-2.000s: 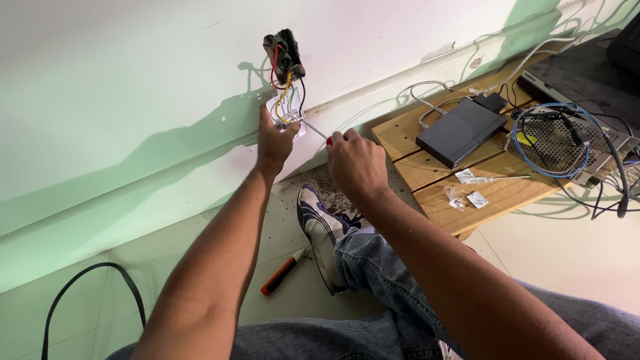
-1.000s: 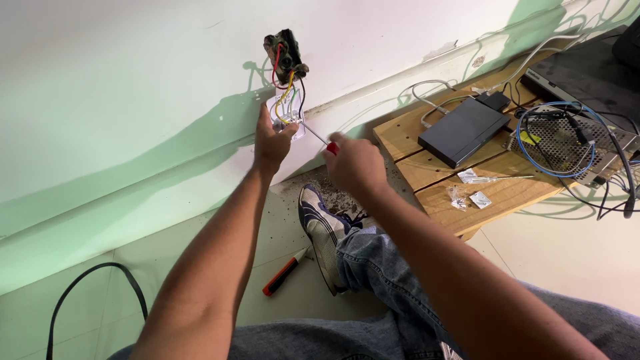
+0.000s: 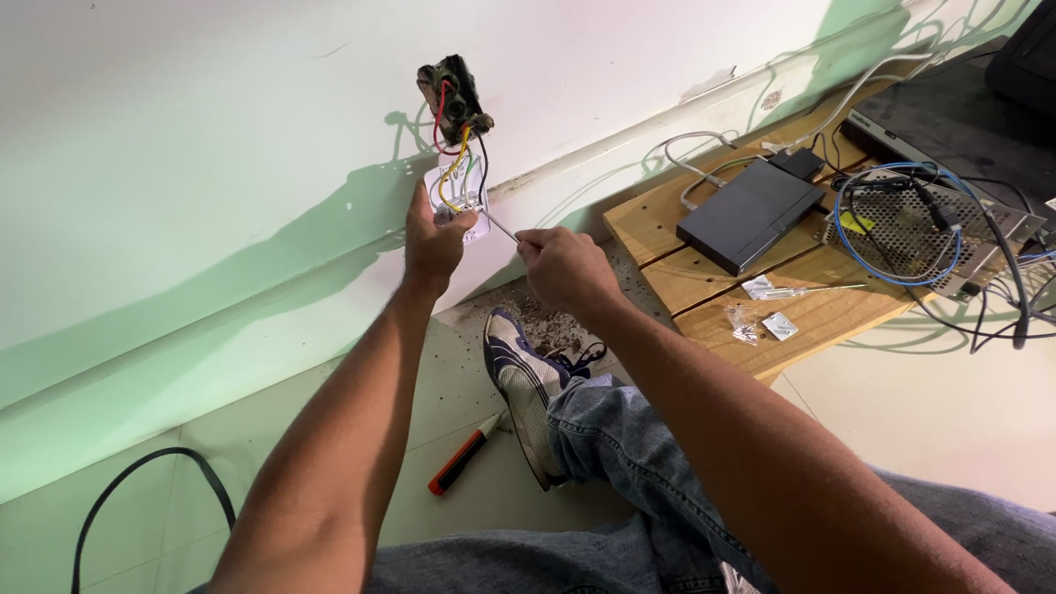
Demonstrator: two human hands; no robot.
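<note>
My left hand [image 3: 440, 242] holds a white electrical faceplate [image 3: 474, 230] against the wall, its wired back toward me. Red [image 3: 437, 124], yellow [image 3: 452, 170], green and black wires [image 3: 486, 169] come out of an open wall box [image 3: 453, 97] above it, and several run down to the plate's terminals. Closed around a screwdriver, my right hand [image 3: 569, 271] is to the right of the plate. The screwdriver's thin metal shaft [image 3: 500, 225] reaches the terminal area near my left thumb; its handle is hidden in my fingers, and the exact contact of the tip cannot be made out.
A slatted wooden table [image 3: 660, 268] at right bears a dark network box [image 3: 749, 216], a perforated metal power supply [image 3: 899, 227], cables, a clear screwdriver [image 3: 792, 291] and small packets. An orange-and-black pen tester [image 3: 464, 456] lies on the floor by my shoe [image 3: 526, 396]. A black cable [image 3: 148, 458] loops at lower left.
My right hand has shifted and turned slightly around the screwdriver, whose red handle showed earlier and is now covered. My left hand stays on the faceplate.
</note>
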